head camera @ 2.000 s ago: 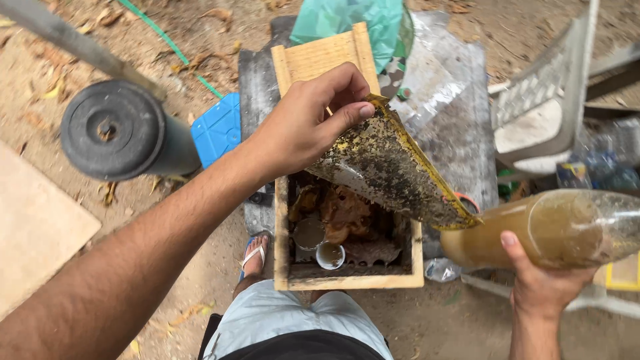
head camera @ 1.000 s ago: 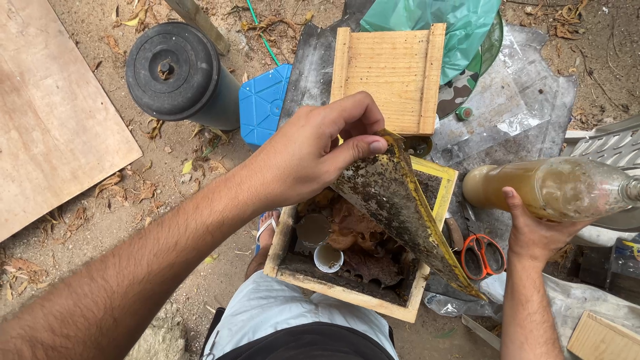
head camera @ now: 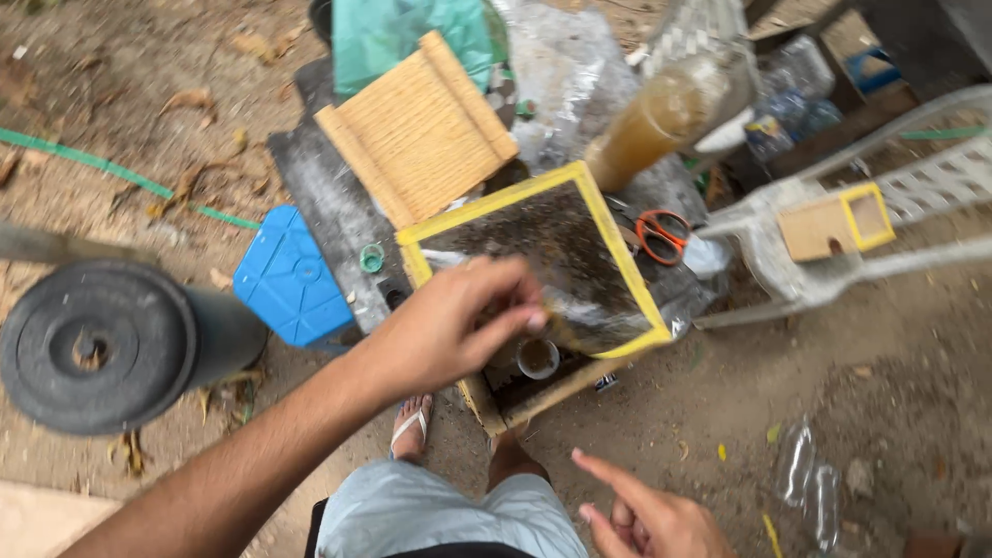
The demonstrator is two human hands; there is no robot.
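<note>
My left hand point(head camera: 496, 310) pinches the near-left corner of a dark, yellow-edged flexible cover sheet point(head camera: 535, 232), which lies over most of a wooden hive box point(head camera: 558, 395). That corner is lifted, and beneath it a small plastic cup point(head camera: 537, 358) with brownish contents shows inside the box. My right hand point(head camera: 651, 504) is off the box at the near right, holding nothing, its index finger stretched out. A large clear bottle of cloudy tan liquid point(head camera: 651, 116) stands on the table behind the box. Motion blurs the left fingertips.
A wooden lid point(head camera: 418, 132) lies behind the box beside a green plastic bag point(head camera: 411, 46). Orange-handled scissors point(head camera: 663, 236) rest at the right. A blue plastic container point(head camera: 291, 279) and a dark lidded bin point(head camera: 101, 349) are at the left. A plastic chair point(head camera: 775, 232) holds a small wooden box point(head camera: 821, 225).
My right hand has let go of the bottle, which now stands on the table, and has come back nearer my body. The cover sheet has been lowered over most of the box. The view has turned.
</note>
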